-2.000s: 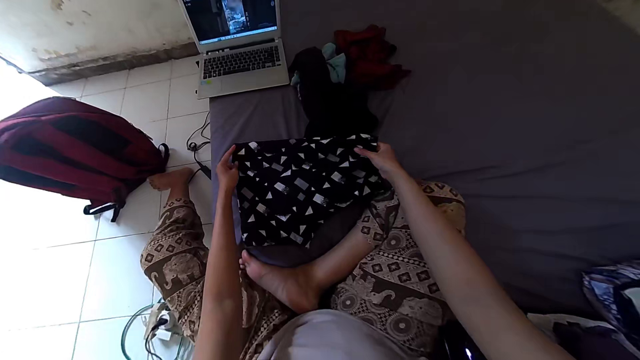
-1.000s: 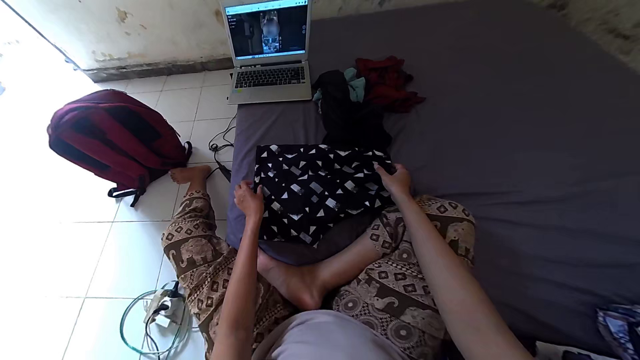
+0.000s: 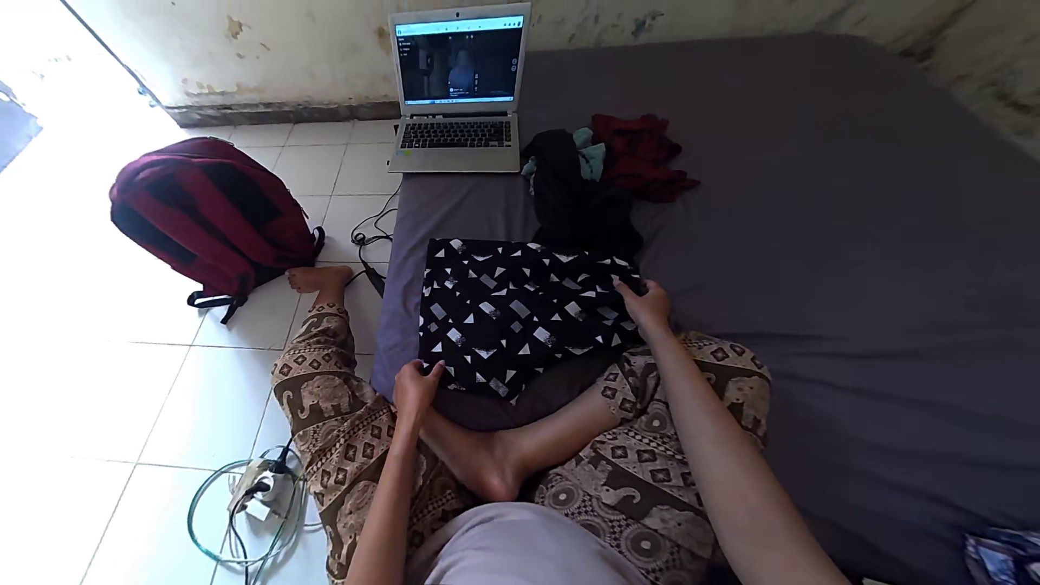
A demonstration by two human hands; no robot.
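A black cloth with white and grey geometric shapes (image 3: pixel 520 313) lies spread on the grey bedsheet in front of my crossed leg. My left hand (image 3: pixel 418 385) pinches its near left corner between thumb and fingers. At the right edge, near the upper corner, my right hand (image 3: pixel 647 306) grips the fabric, thumb on top. Just beyond the cloth lies a heap of black clothing (image 3: pixel 581 199), touching or nearly touching its far edge. Whether the patterned cloth is folded in layers cannot be told.
An open laptop (image 3: pixel 459 134) stands at the mattress's far left corner. Red clothing (image 3: pixel 642 158) lies beside the black heap. On the tiled floor at left are a dark red backpack (image 3: pixel 219 215) and a power strip with cables (image 3: pixel 268 487). A patterned fabric (image 3: pixel 999 556) lies at the lower right.
My left hand has moved down the cloth's left side to its near corner. My right hand stays at the right edge. The view has shifted, with more wall showing.
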